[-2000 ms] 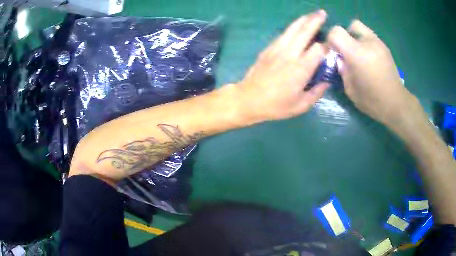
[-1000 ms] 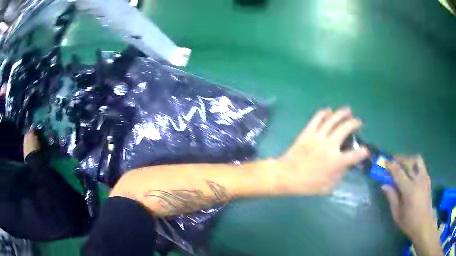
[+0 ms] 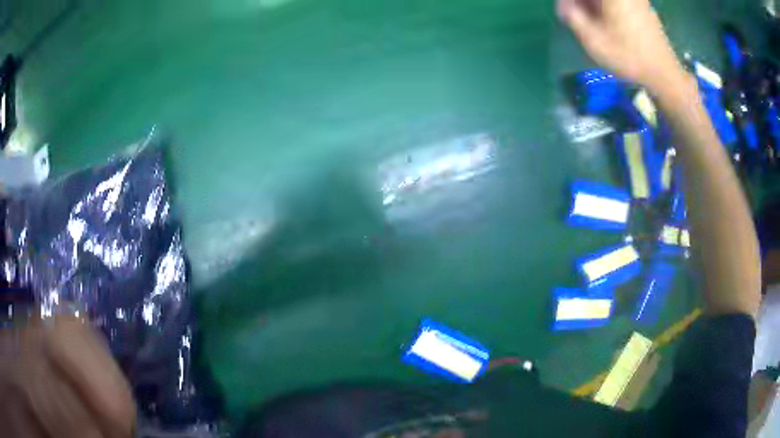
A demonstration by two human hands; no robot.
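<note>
My right hand (image 3: 617, 38) is at the top right, partly cut off by the upper edge and blurred; I cannot tell whether it holds anything. My left hand (image 3: 64, 376) is at the lower left, blurred and cut off by the edge, over the clear plastic bag (image 3: 120, 231) with dark contents. A blue battery pack (image 3: 446, 351) with a white strip lies alone near the front, its red lead ending in a small white plug (image 3: 528, 365). Several more blue packs, one of them nearer the middle (image 3: 599, 206), lie loose at the right below my right forearm.
A cluster of black and blue units (image 3: 753, 103) lies at the far right. A pale yellow strip (image 3: 623, 369) is near the bench edge. A grey-white bracket (image 3: 26, 167) is at the left. Part of a person (image 3: 767, 325) shows at the right edge.
The view has swung to the right. My hands have moved far apart, the right up and away, the left down over the bag. The dark item between them is no longer visible.
</note>
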